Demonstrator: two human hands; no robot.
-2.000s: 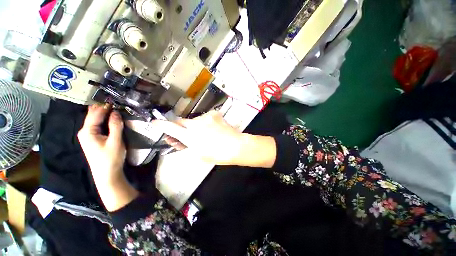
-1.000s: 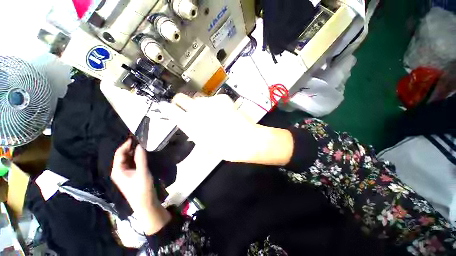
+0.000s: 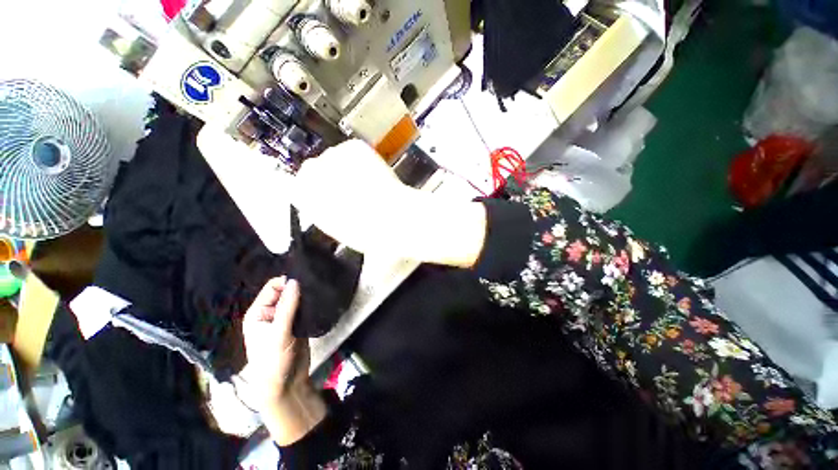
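A black fabric piece [image 3: 322, 285] hangs over the front edge of the pale machine bed [image 3: 243, 188]. My left hand [image 3: 276, 344] pinches its edge between thumb and fingers, below the bed. My right hand [image 3: 368, 197] lies over the bed just below the needle area [image 3: 280, 124], back of the hand up. It looks overexposed, and its fingertips and anything under them are hidden. The cream overlock machine [image 3: 368, 92] stands behind, with an orange label [image 3: 396, 139].
A black heap [image 3: 165, 239] lies at the left with a white-grey strip [image 3: 152, 332] across it. A fan [image 3: 50, 156] stands at the far left. Red thread [image 3: 505, 169] lies on the table edge above a white plastic bag [image 3: 593, 174]. Black pieces [image 3: 524, 46] lie beside an open tray [image 3: 588, 64].
Over the last second my left hand has moved down and right, and black fabric now shows between my hands. My right hand has shifted slightly left. Two seconds ago both hands were near the needle.
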